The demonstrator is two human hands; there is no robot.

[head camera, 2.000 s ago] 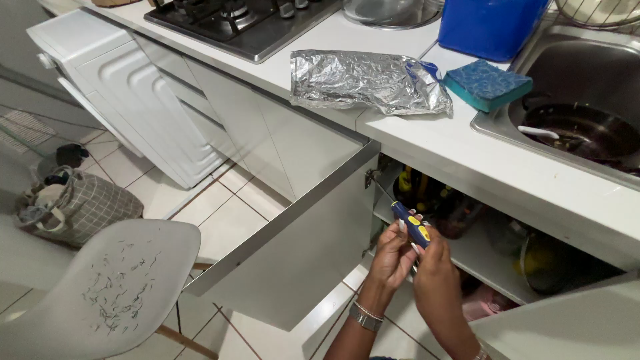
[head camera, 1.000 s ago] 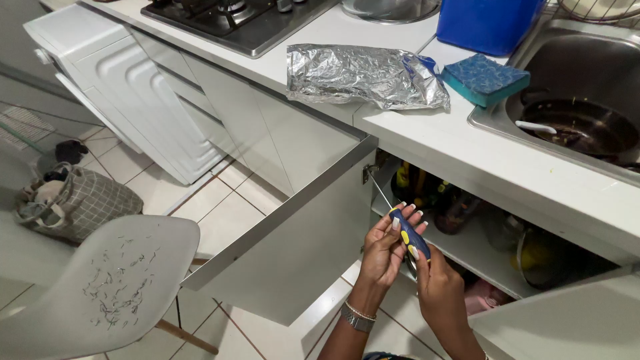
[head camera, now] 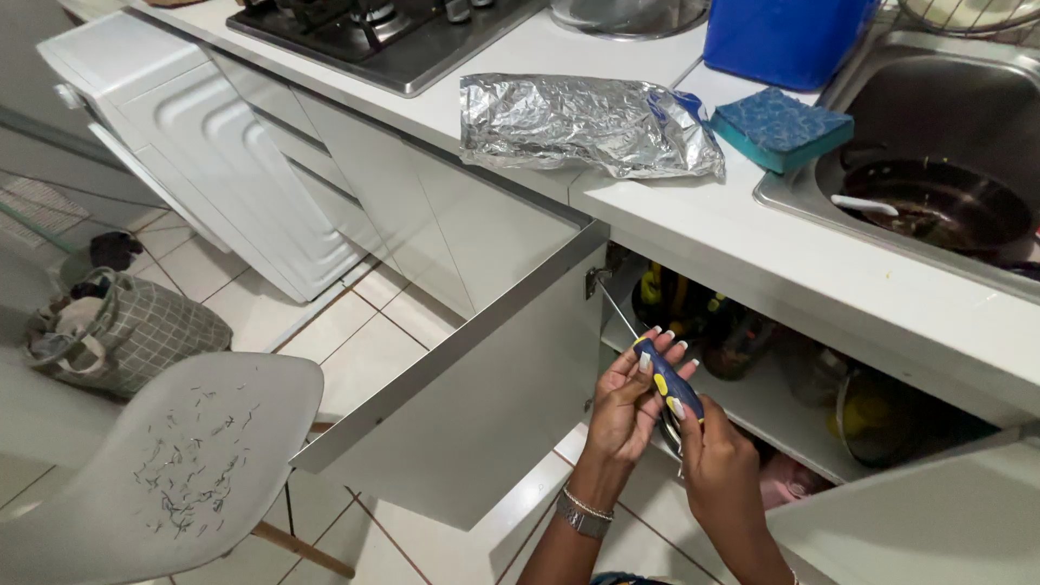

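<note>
A screwdriver (head camera: 668, 380) with a blue and yellow handle slants up and left, its shaft reaching the metal hinge (head camera: 595, 282) at the upper edge of the open cabinet door (head camera: 479, 398). My right hand (head camera: 715, 447) grips the rear end of the handle. Around the front of the handle, my left hand (head camera: 634, 398) supports it with the thumb on top and the other fingers partly extended. The screwdriver's tip meets the hinge area; whether it sits in a screw is too small to tell.
Bottles (head camera: 739, 349) stand on the cabinet shelf, beside a second open door (head camera: 918, 504). Crumpled foil (head camera: 585, 126), a blue sponge (head camera: 782, 128) and a blue container (head camera: 784, 41) lie along the counter by the sink (head camera: 886, 77). A grey chair (head camera: 268, 390) and fabric basket (head camera: 154, 325) are at left.
The fingers of my left hand have opened out somewhat around the handle since the earliest frame. The screwdriver's tip has stayed at the hinge.
</note>
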